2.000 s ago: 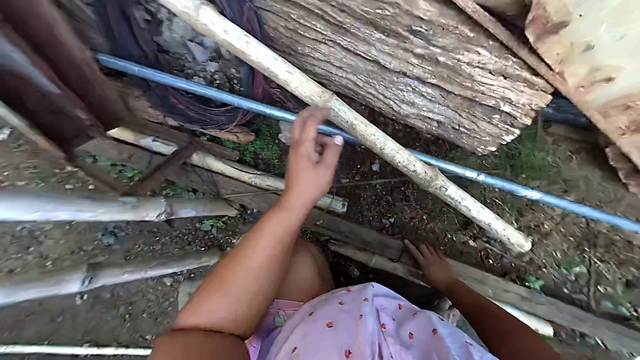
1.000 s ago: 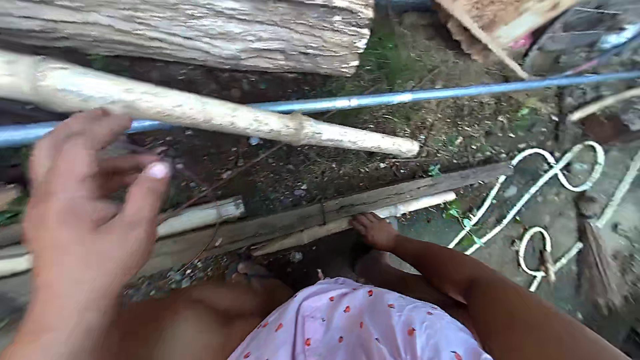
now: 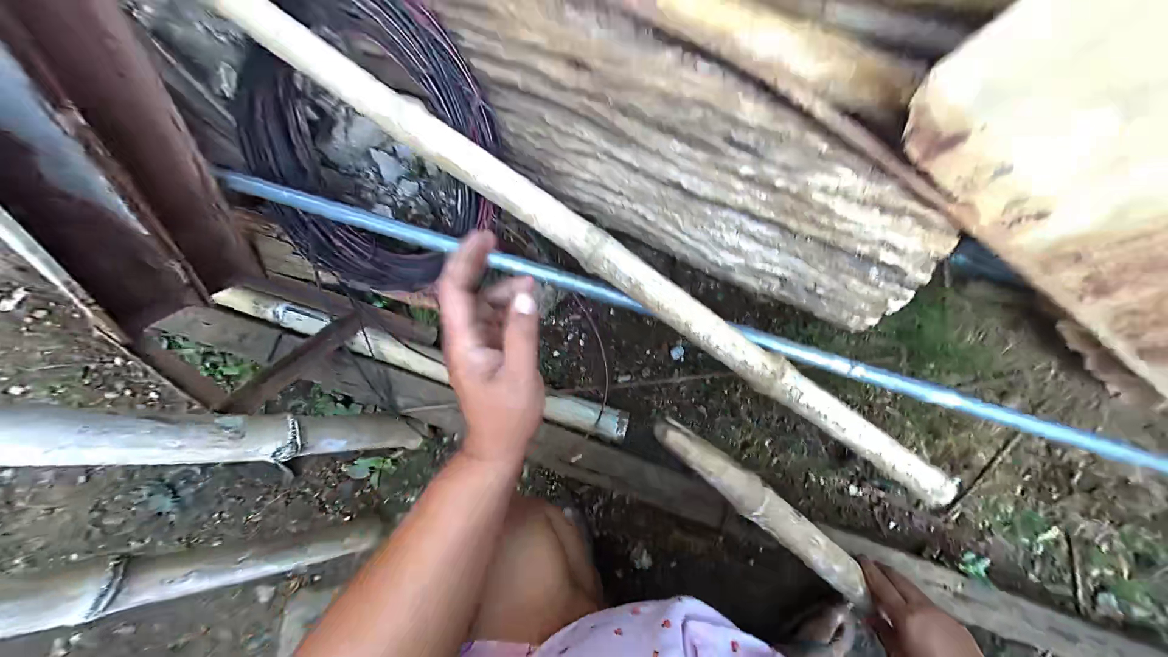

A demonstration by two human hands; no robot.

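Observation:
My left hand is raised in the middle of the view, fingers bent and apart, with nothing seen in it. Behind its fingertips runs a blue pipe, crossed by a long pale bamboo pole. At the lower right, my right hand is at the near end of a short bamboo piece, its fingers against it; how firmly they close round it is hidden. The piece slants up to the left, its far end above a wooden beam on the ground.
A coil of dark wire lies at the upper left beside a rusty metal frame. A weathered wood slab fills the top. Bamboo poles lie at the left, and another bamboo length rests along the beam.
The short bamboo piece by my right hand now slants upward; earlier, that hand rested by a bamboo length lying along the beam. The view has swung left since one second ago.

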